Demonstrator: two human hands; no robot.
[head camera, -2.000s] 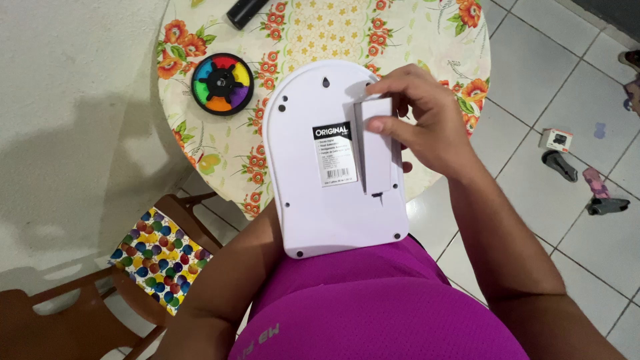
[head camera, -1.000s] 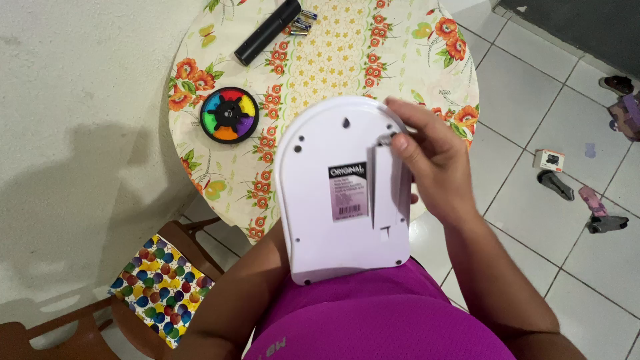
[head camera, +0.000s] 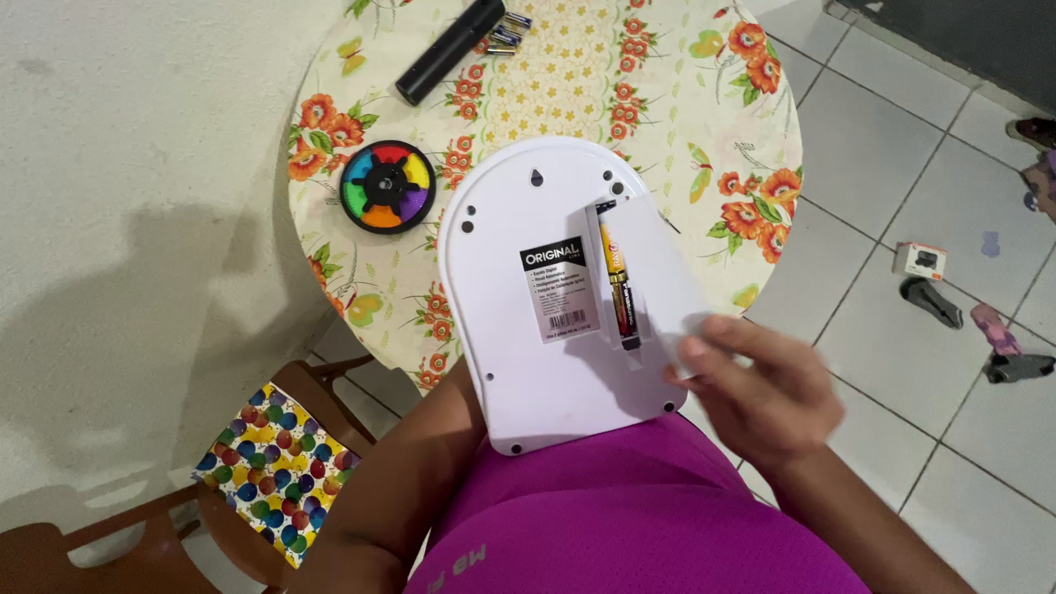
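A white plastic kitchen scale (head camera: 544, 371) lies with its underside toward me, between my lap and the table. Its long battery compartment is uncovered and holds AA batteries (head camera: 613, 256) end to end. My right hand (head camera: 759, 388) grips the white battery cover (head camera: 668, 280) at its lower end, tilted over the compartment's right side and blurred by motion. My left hand is hidden beneath the scale; only the forearm shows, so its grip cannot be seen.
On the round table with a floral cloth (head camera: 553, 91) lie a colourful wheel-shaped toy (head camera: 388, 187), a black cylinder (head camera: 450, 51) and several loose batteries (head camera: 505, 35). A brown chair (head camera: 148, 528) bears a balloon-patterned item (head camera: 280, 474). Shoes (head camera: 932, 303) and a small box (head camera: 920, 260) lie on the floor.
My right hand has lifted the cover off the compartment and moved down and to the right with it, baring the batteries. In both earlier frames the cover lay over the compartment.
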